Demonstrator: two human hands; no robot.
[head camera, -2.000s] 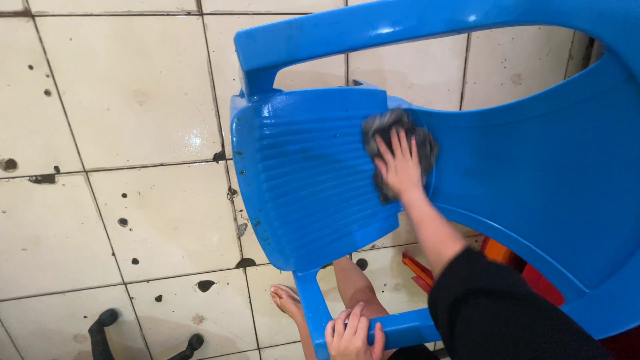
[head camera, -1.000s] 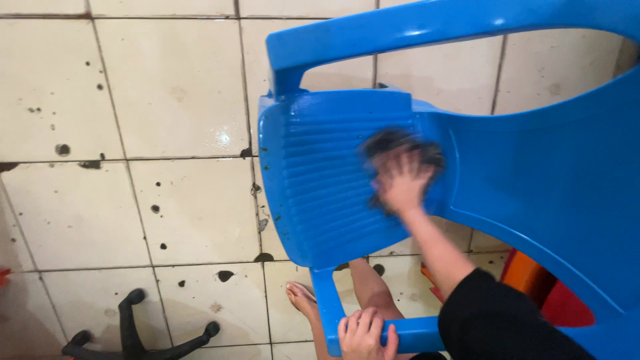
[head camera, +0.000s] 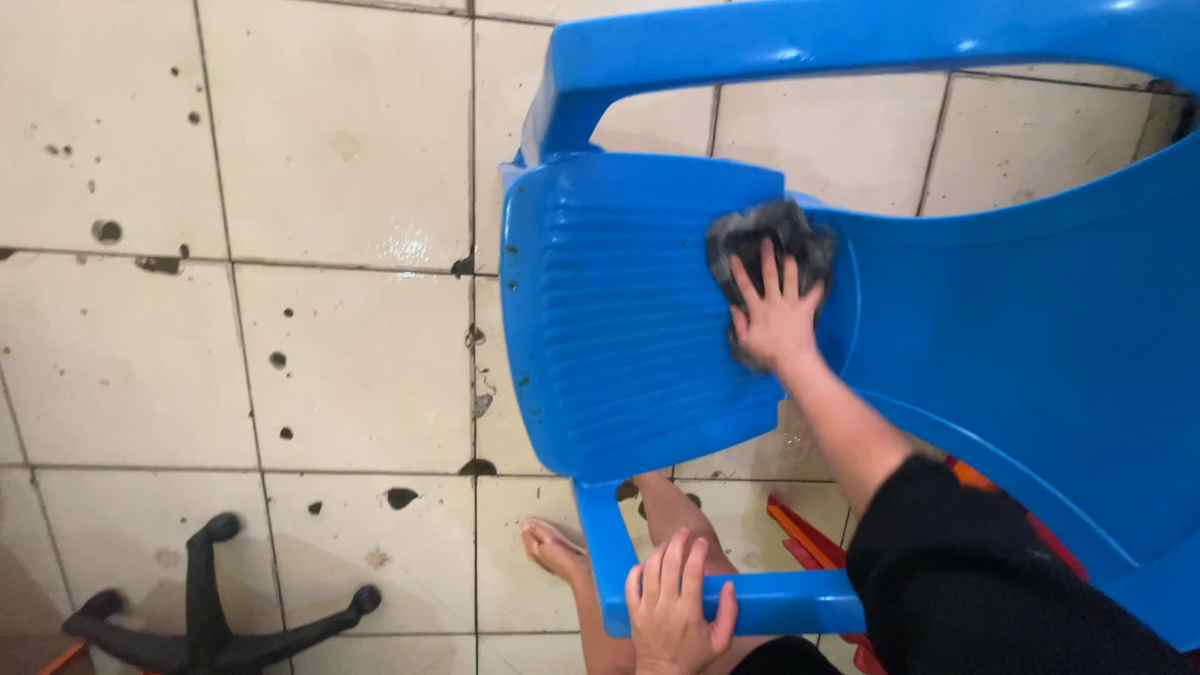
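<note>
A blue plastic armchair (head camera: 994, 309) fills the right half of the head view, its ribbed seat (head camera: 628, 319) towards the left and its backrest to the right. My right hand (head camera: 778, 314) presses a dark grey, crumpled cloth (head camera: 820, 248) flat on the rear part of the seat, fingers spread over it. Lower down, my left hand (head camera: 675, 595) holds the near armrest (head camera: 797, 603), its fingers across the top and thumb to the right. Small dark specks (head camera: 523, 382) dot the front edge of the seat.
Cream floor tiles (head camera: 356, 366) with chipped dark spots lie around the chair. A black star-shaped chair base (head camera: 206, 637) stands at lower left. My bare foot (head camera: 553, 548) is beside the near armrest. Red and orange objects (head camera: 806, 539) show under the chair, partly hidden.
My right hand and the cloth have shifted slightly over the rear of the seat. My left hand stays on the armrest. More of the black base shows than two seconds ago, as the view moved.
</note>
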